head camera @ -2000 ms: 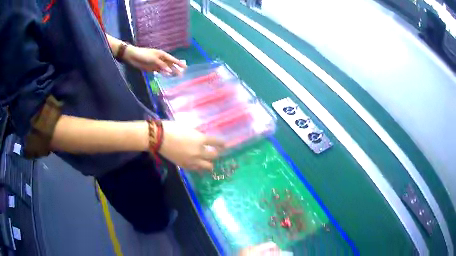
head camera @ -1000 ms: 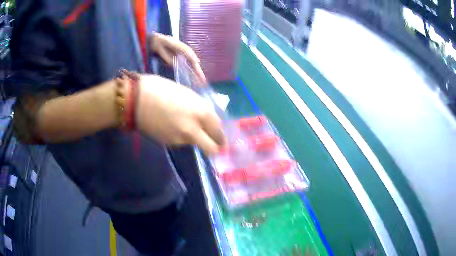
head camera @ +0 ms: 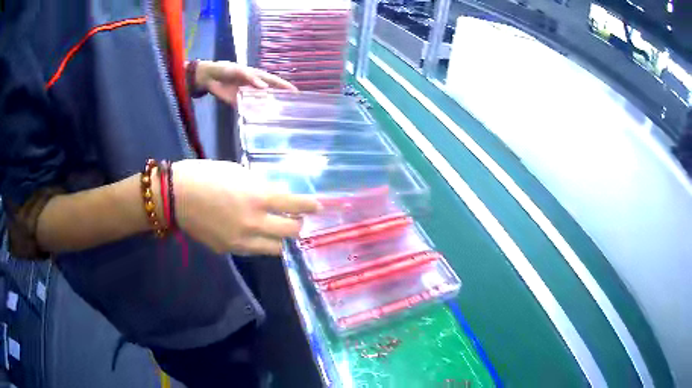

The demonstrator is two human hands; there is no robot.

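Neither of my hands is in view. Nearest me, the bright green mat (head camera: 425, 352) holds a small group of thin dark-red rings (head camera: 375, 347), and more show at the bottom edge. A clear tray with long red strips (head camera: 379, 265) lies on the mat's far part. A second clear tray (head camera: 326, 140), with no red strips seen in most of it, sits above and beyond it, overlapping it. Another person's far hand is at its far corner, and their near hand is at the near side where the trays meet. Their exact grip cannot be told.
The other person (head camera: 114, 114) stands at the left, close against the bench. A tall stack of pink-red trays (head camera: 303, 45) stands at the far end. Pale rails (head camera: 485, 204) run along the dark-green surface on the right, beyond the blue tape (head camera: 478, 345). A white curved panel lies further right.
The view has shifted; the three-hole plates and the hand at the bottom edge are out of it. The other person's upper clear tray has swung open from edge-on, exposing the red-strip tray.
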